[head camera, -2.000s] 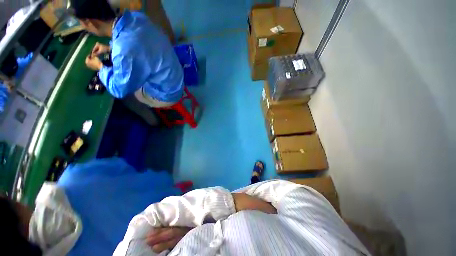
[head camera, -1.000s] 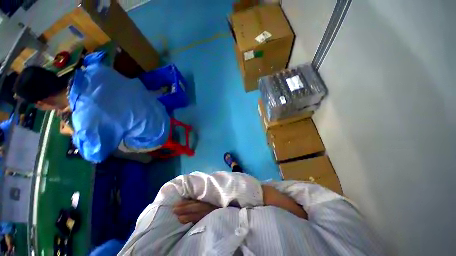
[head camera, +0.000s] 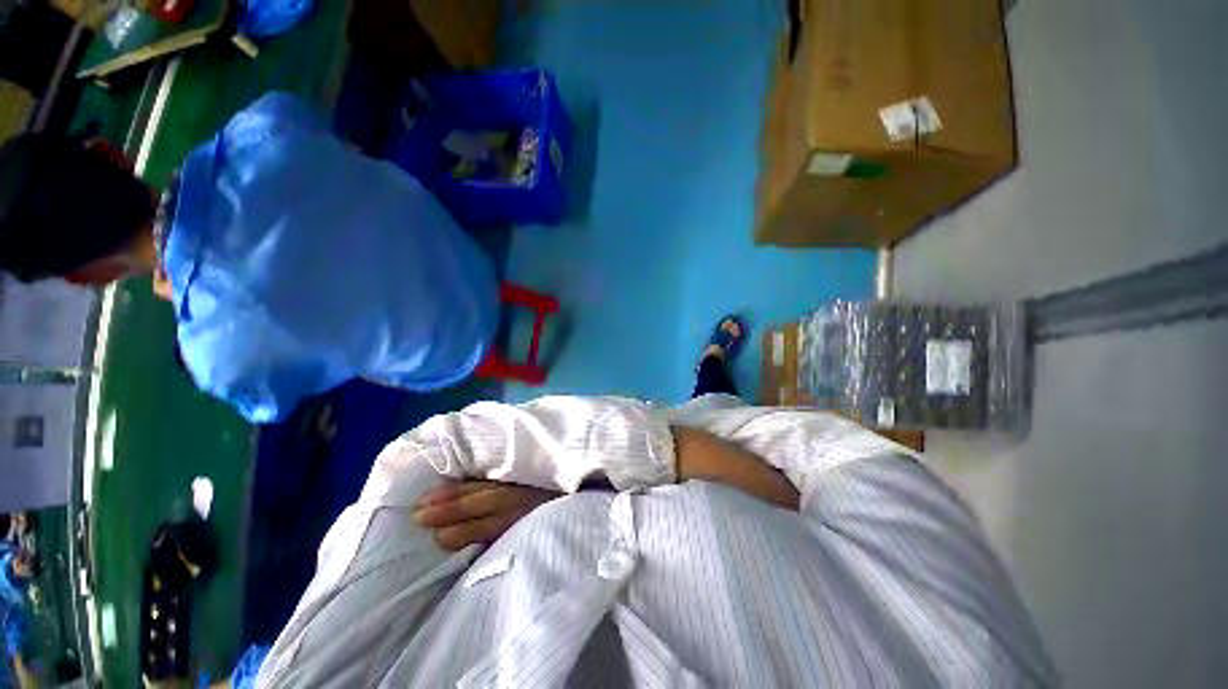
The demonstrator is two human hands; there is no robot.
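My arms are folded across a white pinstriped shirt. My right hand [head camera: 481, 513] shows at the left, its fingers extended on the other arm's sleeve, with no object seen. Its palm is hidden. My left hand [head camera: 738, 467] points to the right and is tucked under the other arm. Only its wrist and back show; the fingers are hidden. Nearest in front, a seated worker in a blue smock [head camera: 323, 269] leans over a green-topped bench [head camera: 121, 464]. The worker's hands are hidden. A black tray with small round parts [head camera: 168, 612] lies on the bench.
A blue crate [head camera: 546, 148] stands behind the worker's red stool [head camera: 532, 330]. Large cardboard boxes [head camera: 875, 162] and a plastic-wrapped stack [head camera: 916, 366] stand beside the right wall. A sandalled foot [head camera: 727, 334] is on the blue floor.
The view has turned and shifted, so the crate and large box appear bigger and the wrapped stack lies lower and further right. My arms stay folded. The worker is bent forward, hands now hidden.
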